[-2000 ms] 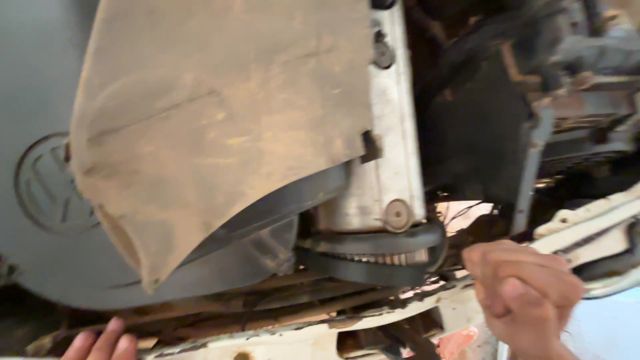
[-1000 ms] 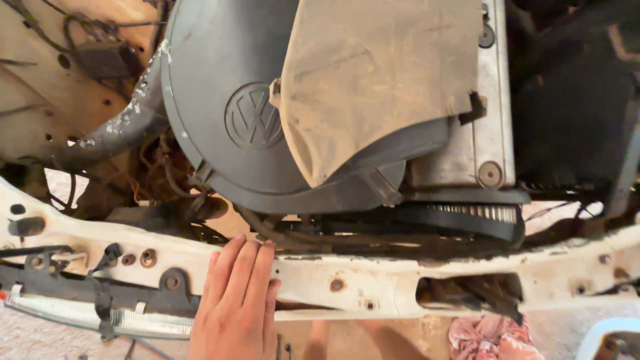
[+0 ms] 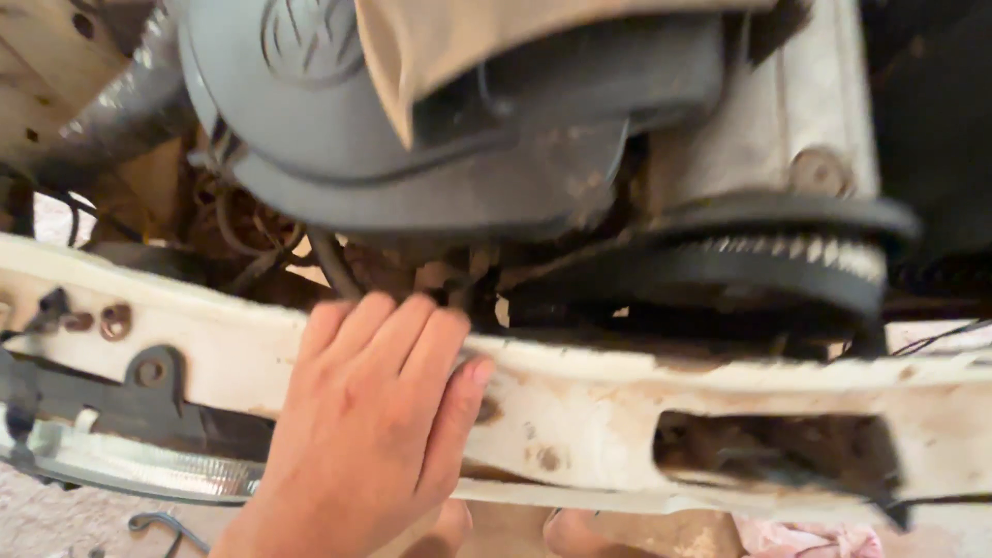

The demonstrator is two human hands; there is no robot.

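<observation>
My left hand (image 3: 372, 411) is palm down on the white painted front crossmember (image 3: 573, 387) of a car's engine bay, its fingers together and hooked over the rear edge, the thumb alongside. What its fingertips touch below that edge is hidden. Behind it sits a round dark air filter housing (image 3: 434, 201) with a VW emblem. A brown sheet (image 3: 496, 31) lies partly over the housing. To the right, a toothed belt (image 3: 821, 256) shows under a black cover beside the pale metal valve cover (image 3: 821, 93). My right hand is out of view.
A headlamp or indicator lens (image 3: 155, 465) with a black bracket (image 3: 155, 380) lies along the front left. A foil-like duct (image 3: 139, 101) runs at the upper left. Below are bare feet, a pink cloth (image 3: 806, 539) and a bent metal piece (image 3: 167, 527) on the ground.
My right hand, seen two seconds ago as a loose fist near the belt, has left the view. My left hand stays on the crossmember, its fingers now curled over the edge. The view is closer.
</observation>
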